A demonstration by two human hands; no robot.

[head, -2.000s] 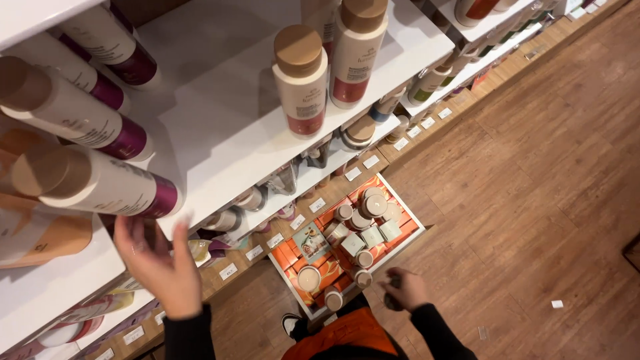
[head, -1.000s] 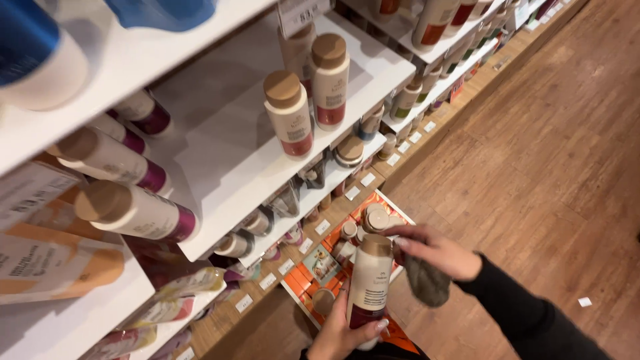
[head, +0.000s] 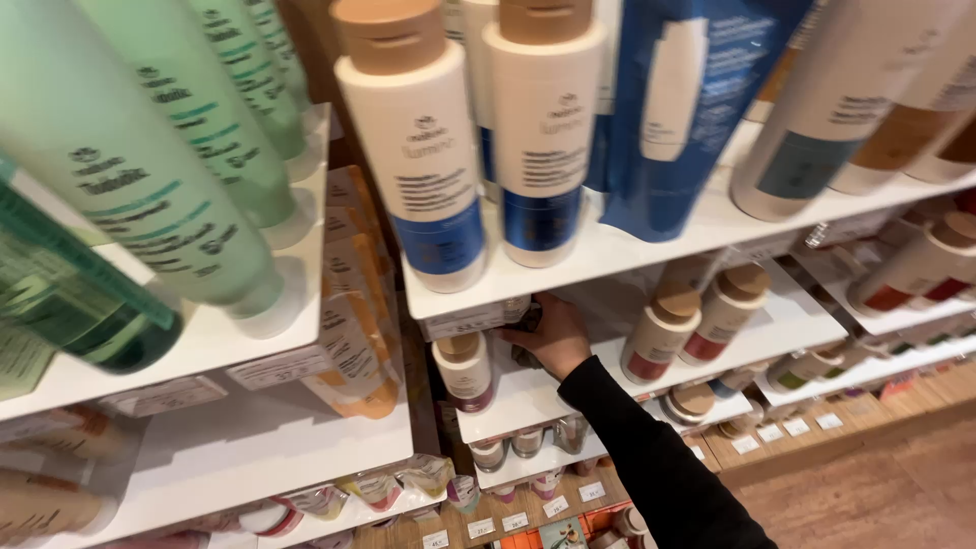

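Observation:
My right hand [head: 555,335], in a black sleeve, reaches onto the middle white shelf [head: 518,396], under the shelf above. Its fingers close on a dark grey-brown cloth [head: 524,356], partly hidden by the hand. A cream bottle with a brown cap and purple base [head: 463,374] stands left of the hand, near the shelf's left end. Just behind the fingers, part of another pale bottle [head: 516,308] shows. Two bottles with red bases, one in front [head: 659,335] and one behind [head: 724,316], stand to the right. My left hand is out of view.
Blue-banded cream bottles [head: 438,168] and a blue pouch [head: 686,114] stand on the upper shelf, whose edge overhangs my hand. Green bottles [head: 152,160] fill the left shelf. Small jars [head: 488,455] sit lower. An orange-patterned tray [head: 591,526] holds containers at the bottom.
My right hand has moved from beside the held bottle to the shelf with the cloth. My left hand, which held a purple-based bottle, has left view. The view has shifted strongly.

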